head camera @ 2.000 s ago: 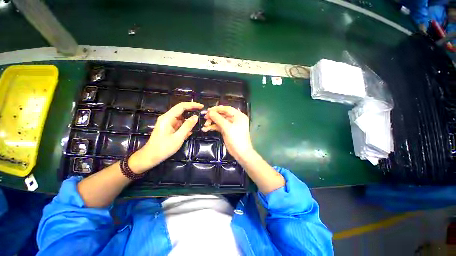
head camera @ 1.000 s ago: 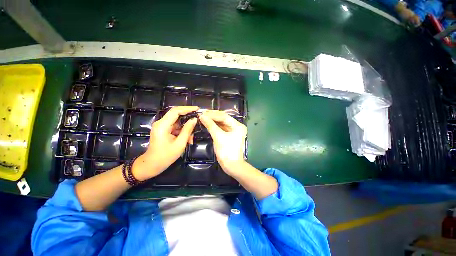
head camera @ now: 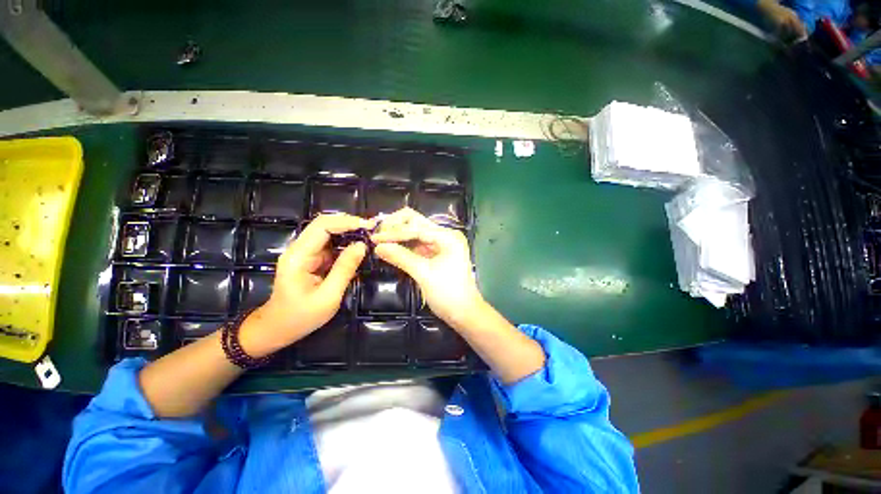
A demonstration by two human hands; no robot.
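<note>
A small dark part (head camera: 355, 237) with a shiny edge sits between the fingertips of both hands, above the black blister tray (head camera: 211, 240). My left hand (head camera: 311, 275), with a beaded bracelet at the wrist, pinches it from the left. My right hand (head camera: 430, 262) touches it from the right with thumb and fingers; the fingers hide much of the part, and whether a second tiny piece is held cannot be told. The tray's left column holds small black-and-metallic parts (head camera: 136, 238) in its pockets.
A yellow bin (head camera: 66, 232) with dark specks stands left, a white tag (head camera: 47, 372) beside it. A pale rail (head camera: 319, 109) borders the green conveyor (head camera: 319, 48), which carries scattered parts. White cards (head camera: 645, 144) and stacked black trays (head camera: 807, 212) stand right. Another person's hand (head camera: 784, 19) shows top right.
My hands have come together at the small part, and my right fingers now press closer around it. Parts on the conveyor have moved left. The whole view has shifted slightly.
</note>
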